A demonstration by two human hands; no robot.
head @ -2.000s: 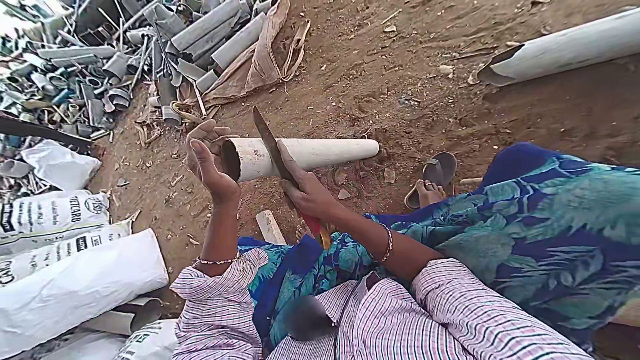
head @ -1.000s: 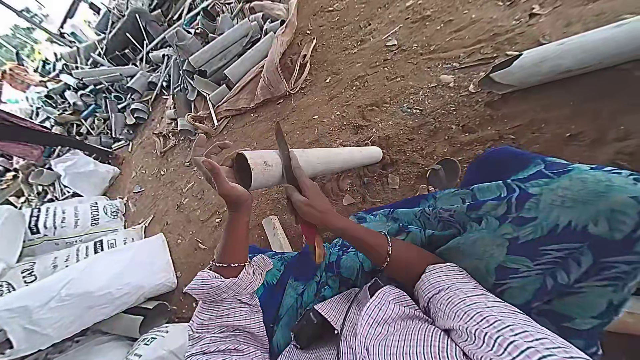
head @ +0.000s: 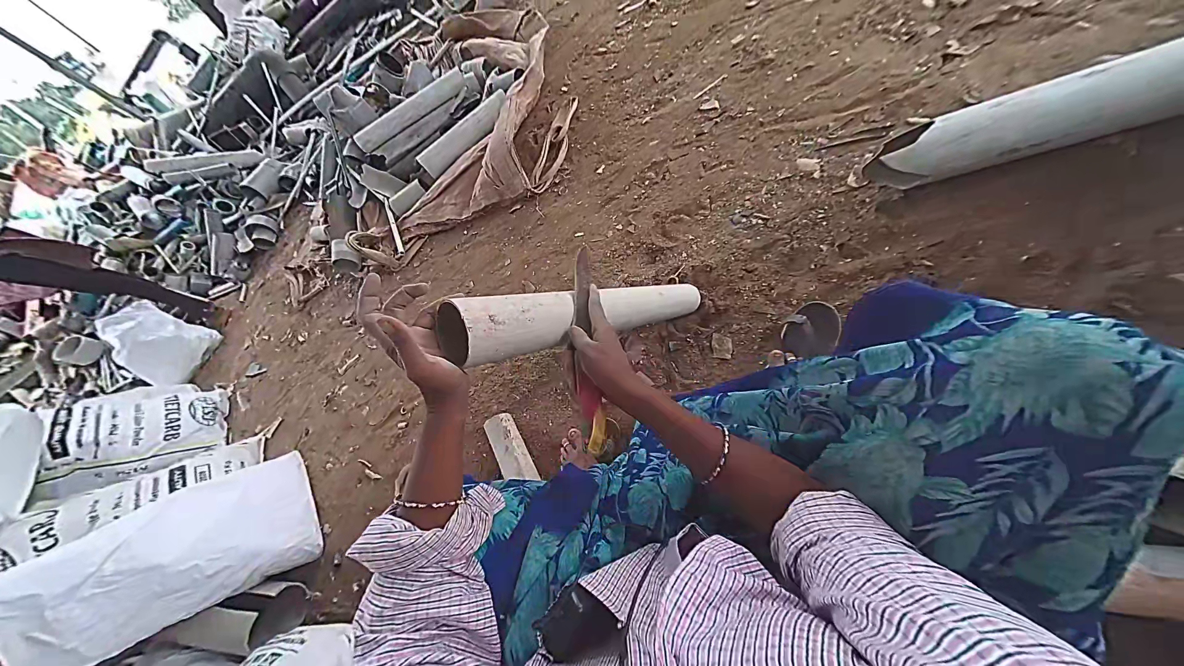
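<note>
A pale plastic pipe (head: 518, 326) lies at a slight slant over the dirt, its wide open end towards the left. My left hand (head: 407, 338) is at that end with palm up and fingers apart; whether it touches the rim is unclear. My right hand (head: 606, 356) lies against the near side of the pipe around its middle, holding a bladed hand tool (head: 582, 287). The dark blade stands up across the pipe, and the red and yellow handle shows below the hand. Part of the grip is hidden.
Scrap plastic pipes (head: 412, 111) are heaped at the upper left beside a brown cloth sack (head: 504, 162). White printed sacks (head: 139, 430) lie at the left. A long grey pipe (head: 1045, 116) is at the upper right. A short pale block (head: 511, 447) and bare feet (head: 575, 449) are near the cloth.
My right hand and the blade have moved right along the pipe, away from its open end. My left hand remains beside that end.
</note>
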